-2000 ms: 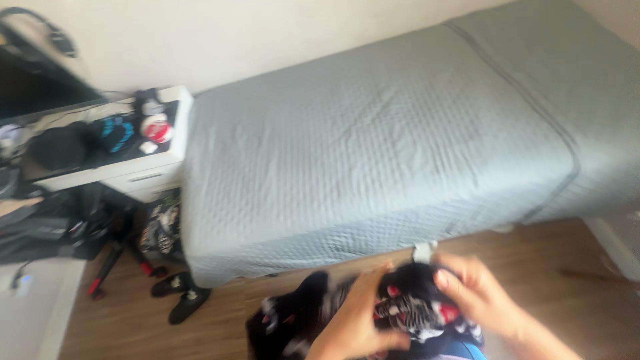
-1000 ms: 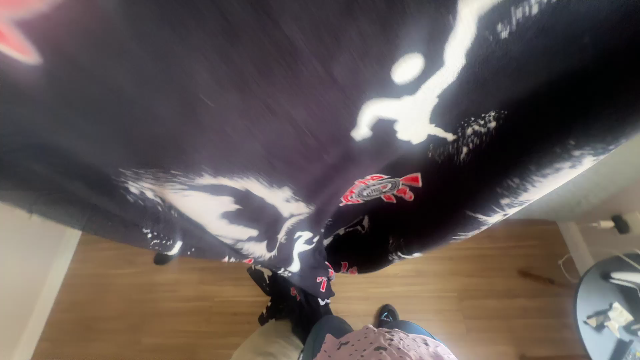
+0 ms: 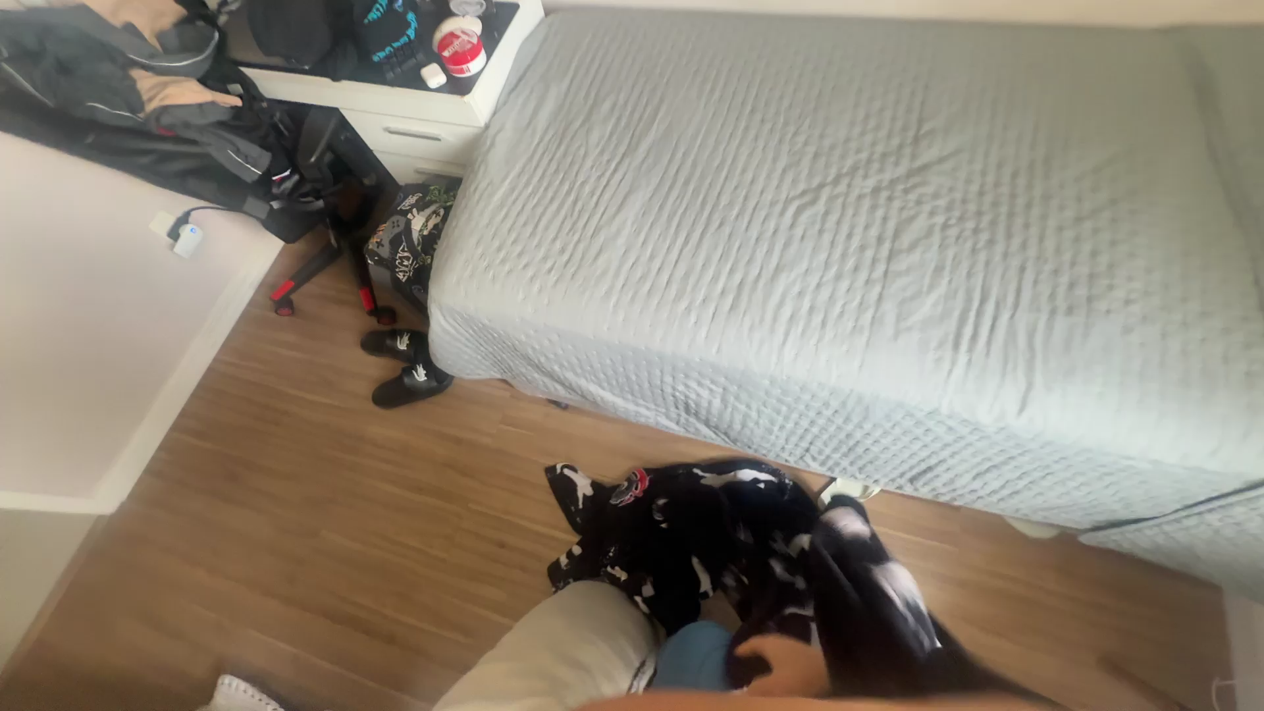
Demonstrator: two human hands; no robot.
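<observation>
Black cloth [image 3: 711, 528] with white and red prints hangs bunched in front of my legs, low in the view between me and the bed. Its right part [image 3: 874, 592] is blurred and stretches down toward the bottom edge. My right hand [image 3: 785, 667], partly cut off and blurred at the bottom, has its fingers curled on the dark cloth. A strip of skin runs along the bottom edge below it; whose arm part it is cannot be told. My left hand does not show.
A bed with a grey quilted cover [image 3: 839, 227] fills the upper right. Black slides [image 3: 410, 383] lie by its corner on the wood floor [image 3: 346, 513]. A white drawer unit [image 3: 415, 133], a wheeled chair base [image 3: 336, 262] and dark clothes [image 3: 128, 89] stand upper left.
The black cloth, held bunched in both hands at first and then spread large before the camera, is now low by my legs. My left hand has left the view.
</observation>
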